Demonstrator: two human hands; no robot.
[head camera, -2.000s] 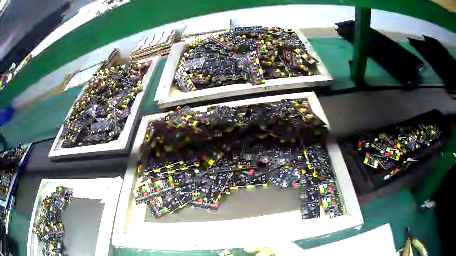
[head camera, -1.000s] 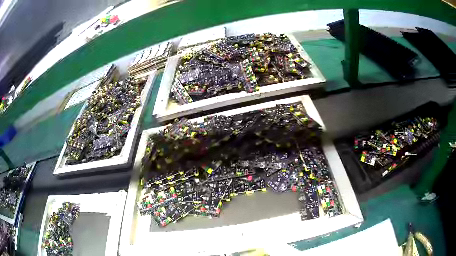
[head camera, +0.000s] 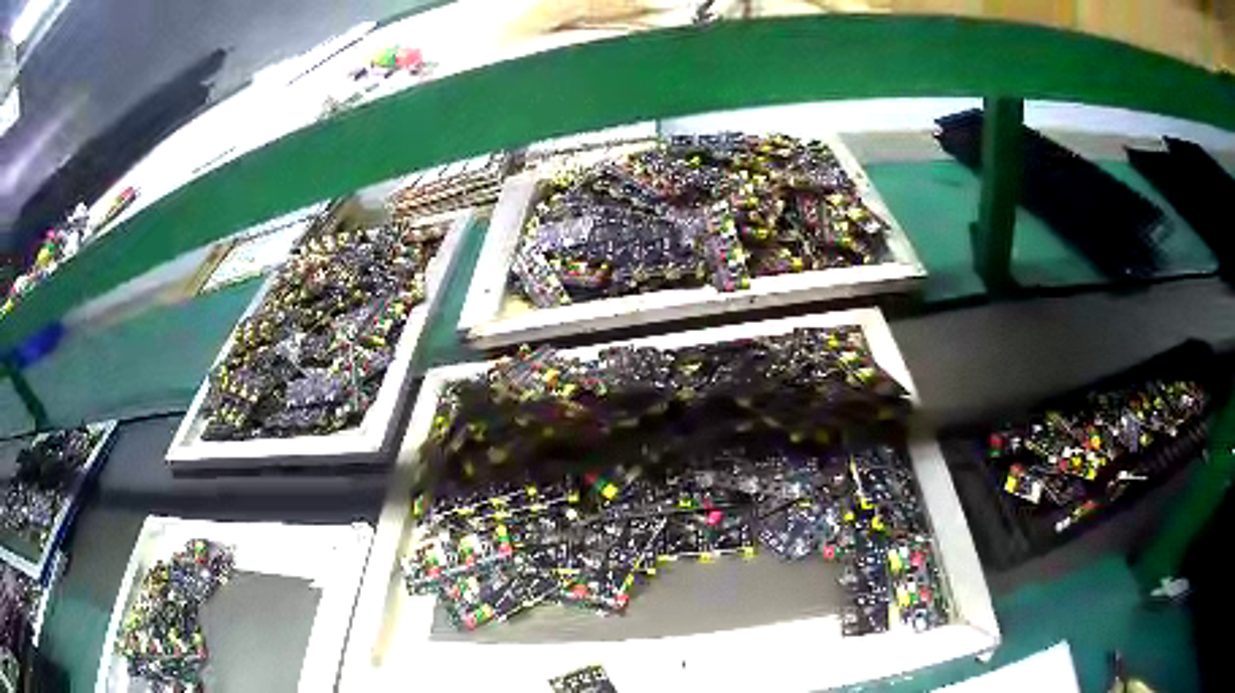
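Note:
Neither my left hand nor my right hand is in view. A small circuit board (head camera: 582, 680) shows at the bottom edge, over the front rim of the large centre tray, cut off by the picture; what holds or supports it is hidden. The large white-framed centre tray (head camera: 704, 655) is heaped with dark circuit boards (head camera: 522, 596) with red, green and yellow parts. Its bare grey bottom shows near the front rim. A dark blurred band crosses the heap. The front-left tray (head camera: 332, 596) has a small pile of boards (head camera: 169, 616) along its left side.
Two back trays (head camera: 704, 301) (head camera: 291, 444) hold heaped boards. A black bin (head camera: 1002, 521) with boards lies right. A green post (head camera: 1000, 190) and crossbar (head camera: 582, 84) stand across the back, with black racks (head camera: 1070, 196) behind. A white sheet (head camera: 1029, 673) lies bottom right.
The whole view has shifted, so the trays sit lower and further right. The yellowish shape at the bottom edge is gone from view, and a circuit board now shows there.

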